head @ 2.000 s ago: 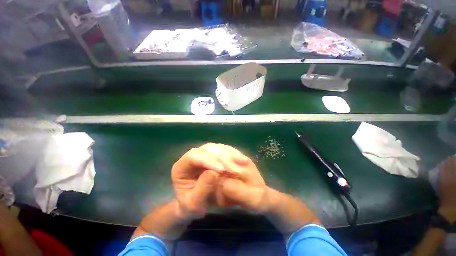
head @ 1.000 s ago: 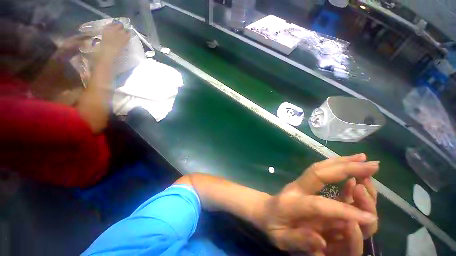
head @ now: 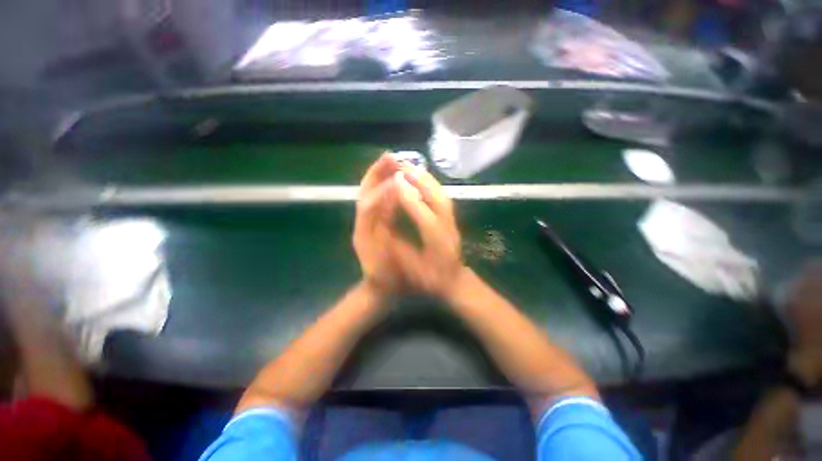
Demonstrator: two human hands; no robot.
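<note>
My left hand (head: 374, 225) and my right hand (head: 434, 230) are raised over the dark green bench. Their palms face each other, the fingers stretched and the fingertips together, with a gap between the palms. No object shows in that gap. The view is blurred. A small white end cover (head: 409, 157) shows just behind the fingertips, partly hidden. A white housing (head: 478, 140), open side up, stands beyond the pale metal strip. Tiny loose screws (head: 491, 244) lie right of my hands. A black electric screwdriver (head: 581, 275) lies further right.
White cloths lie left (head: 122, 270) and right (head: 698, 248). A white cover plate (head: 649, 166) lies beyond the pale strip (head: 306, 194), with a clear-looking part (head: 626, 124) behind. Shiny bags (head: 599, 45) lie at the back. Neighbours' arms show at both edges.
The view has swung from the left neighbour back to the front. My hands, clasped with bent fingers two seconds ago and spread one second ago, are now stretched forward, palm to palm.
</note>
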